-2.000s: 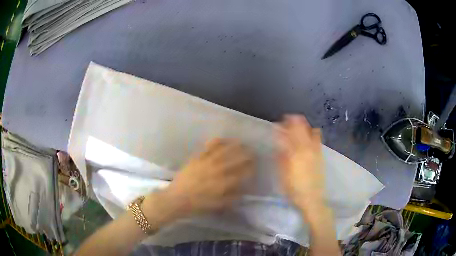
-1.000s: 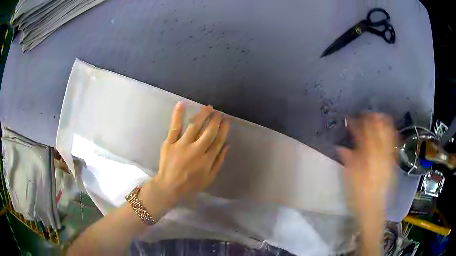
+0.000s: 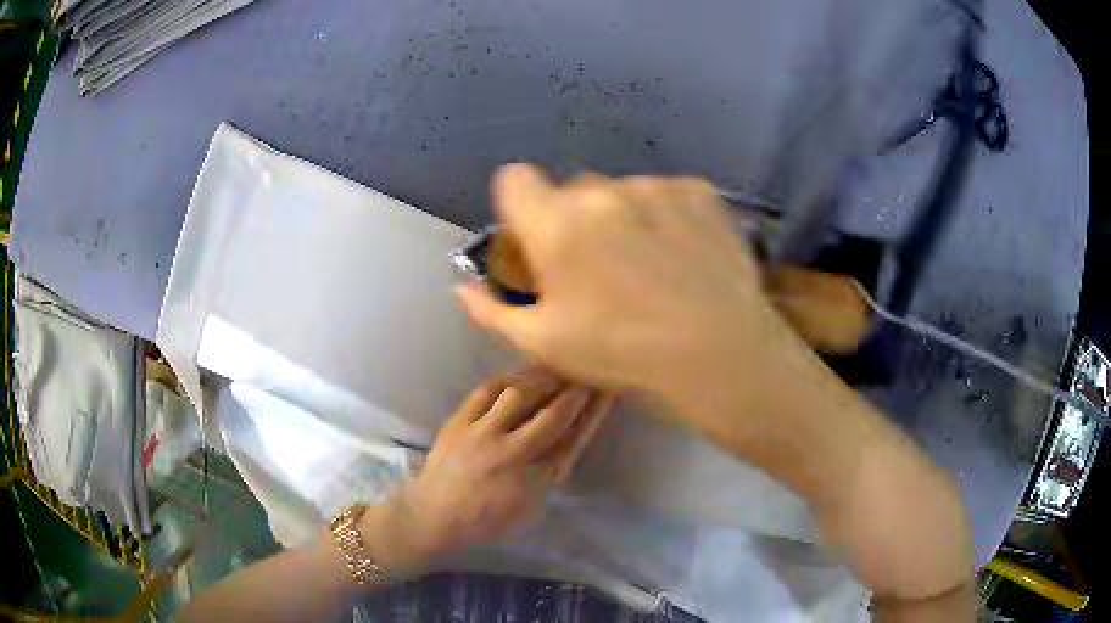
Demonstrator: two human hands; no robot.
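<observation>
The light grey garment panel (image 3: 317,256) lies across the near part of the table, with a whiter pocket bag (image 3: 311,438) at its lower left. My right hand (image 3: 646,274) is closed around the handle of the steam iron (image 3: 478,258), whose shiny tip points left near the panel's far edge. The hand hides most of the iron. My left hand (image 3: 506,444), with a gold watch at the wrist, lies on the panel just below the right hand; its fingertips are partly hidden.
Black shears (image 3: 975,107) lie at the far right, partly behind the blurred dark hose (image 3: 938,207). A pale cord runs to the metal iron rest (image 3: 1072,444). Stacked panels (image 3: 134,37) are at the far left; folded grey cloth (image 3: 85,414) hangs in the left cart.
My right hand has taken the iron from the right edge and brought it left over the panel. The hose now crosses the table near the shears. My left hand has moved slightly down and right.
</observation>
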